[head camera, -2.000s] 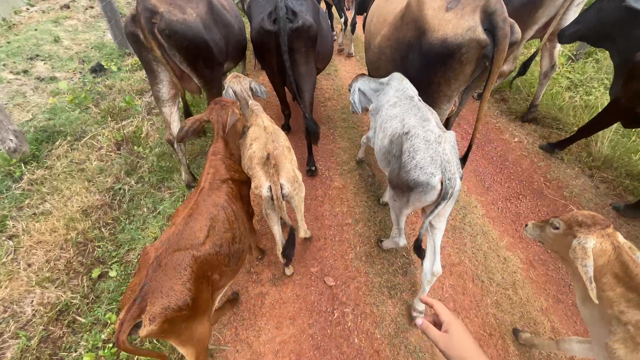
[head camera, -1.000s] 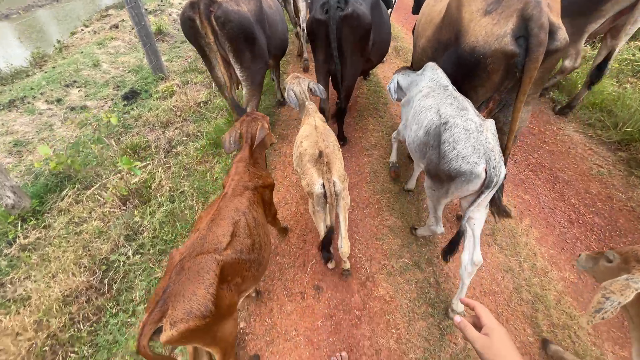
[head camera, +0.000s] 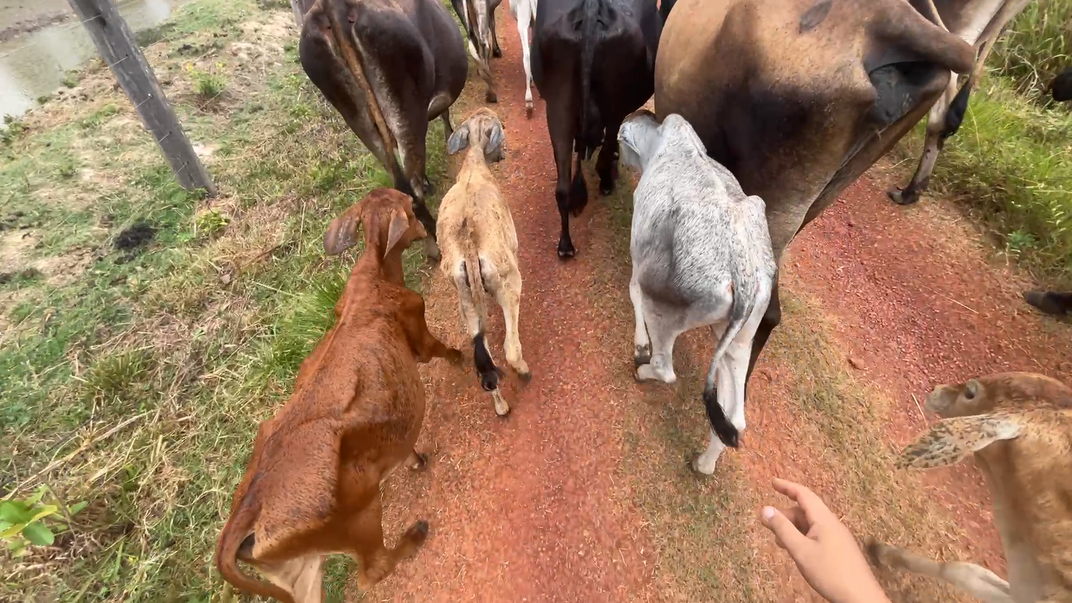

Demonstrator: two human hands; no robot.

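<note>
My right hand [head camera: 816, 544] shows at the lower right, fingers apart and holding nothing, just behind the hind legs of a grey-white calf [head camera: 695, 226]. To its right a light brown calf [head camera: 1017, 452] with a speckled ear is partly cut off by the frame edge. A thin tan calf [head camera: 479, 222] with a black tail tip walks left of the middle. Nearer on the left is a reddish-brown calf [head camera: 347, 410], its head turned right. My left hand does not show.
Ahead walk a dark brown cow [head camera: 394, 67], a black cow [head camera: 590, 75] and a large brown cow [head camera: 779, 92]. The red gravel track [head camera: 561, 469] has grass along both sides. A wooden fence post [head camera: 146, 96] and water [head camera: 42, 63] lie at the upper left.
The tan calf has moved ahead of the reddish-brown one, beside which it walked earlier. The light brown calf on the right has a new head position. My right hand stays low on the right.
</note>
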